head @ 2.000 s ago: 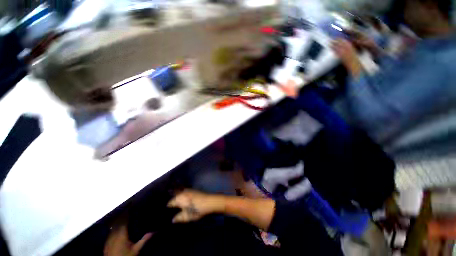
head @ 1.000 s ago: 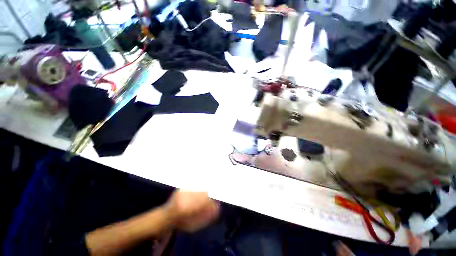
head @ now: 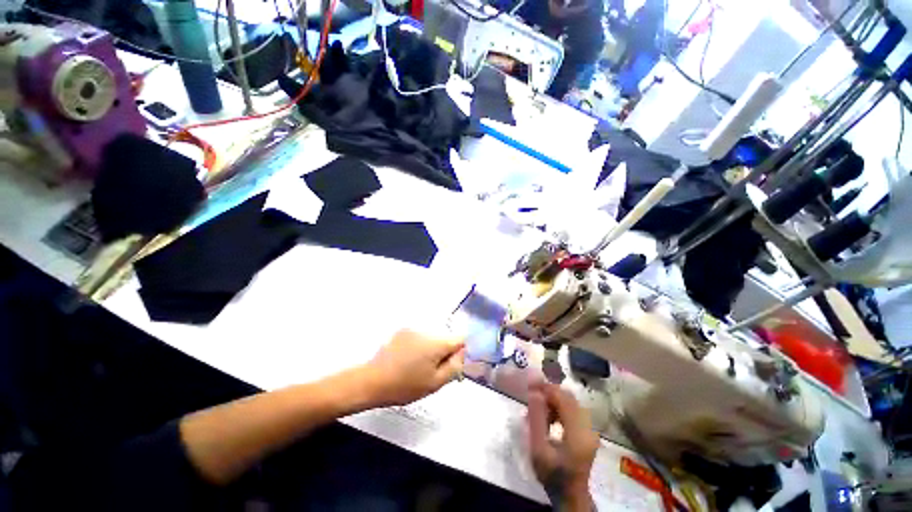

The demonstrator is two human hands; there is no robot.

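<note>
My left hand [head: 415,368] is at the front of the sewing machine bed, left of the needle area, with its fingertips pinched together. My right hand [head: 560,430] is just right of it, below the machine head [head: 570,305], with fingers curled. Both hands are near the needle; any thread or small thing between the fingertips is too fine to tell. Black cut pieces [head: 205,262] lie flat on the white table at left, with a black strip [head: 375,237] beside them.
A purple-and-white machine [head: 85,90] stands at far left. A black cloth pile [head: 390,100] lies at the back. Red-handled shears [head: 645,474] lie right of my right hand. Black thread cones [head: 835,235] are on a stand at right. A blue strip [head: 525,146] lies behind the machine.
My left hand has risen from the table's front edge to the machine bed. My right hand has come up from the lower right to the needle area. The view has shifted.
</note>
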